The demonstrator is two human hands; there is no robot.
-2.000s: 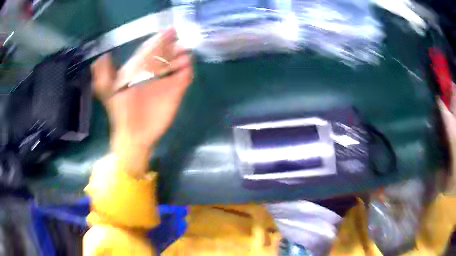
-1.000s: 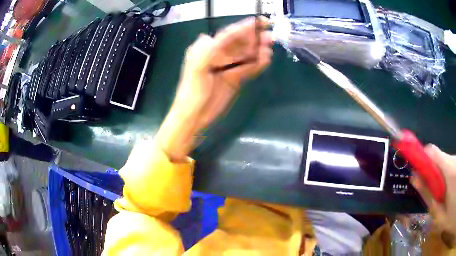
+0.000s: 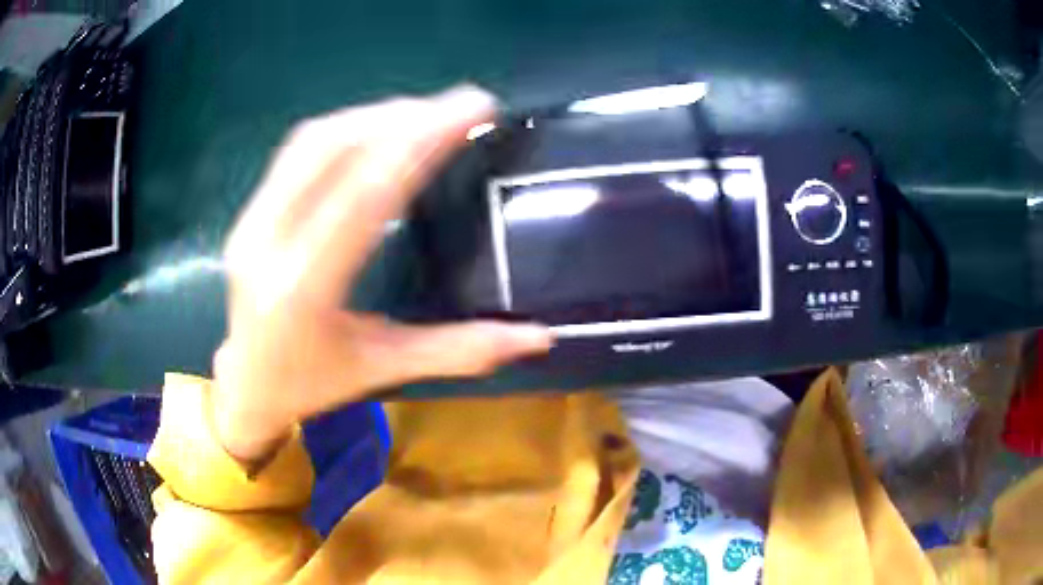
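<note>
The black video speaker unit lies on the bench, its white-bordered dark screen at left and round dial at right. My left hand is at the unit's left end, blurred, thumb near the lower screen edge and fingers at the upper left. It appears to hold a clear screen lens by its edges, slightly over the unit; a thin dark line crosses the screen's right part. Whether the lens touches the unit cannot be told. My right hand is out of view; only its yellow sleeve shows at lower right.
Several waiting units stand on edge at the left of the green mat. A blue crate is at lower left. Film waste and a red handle are at lower right. Clear wrapping shows at the top edge.
My left hand has moved from beside the wrapped stack down to the unit, with the lens. My right hand and the red air gun have left the bench; the red handle now shows low at right.
</note>
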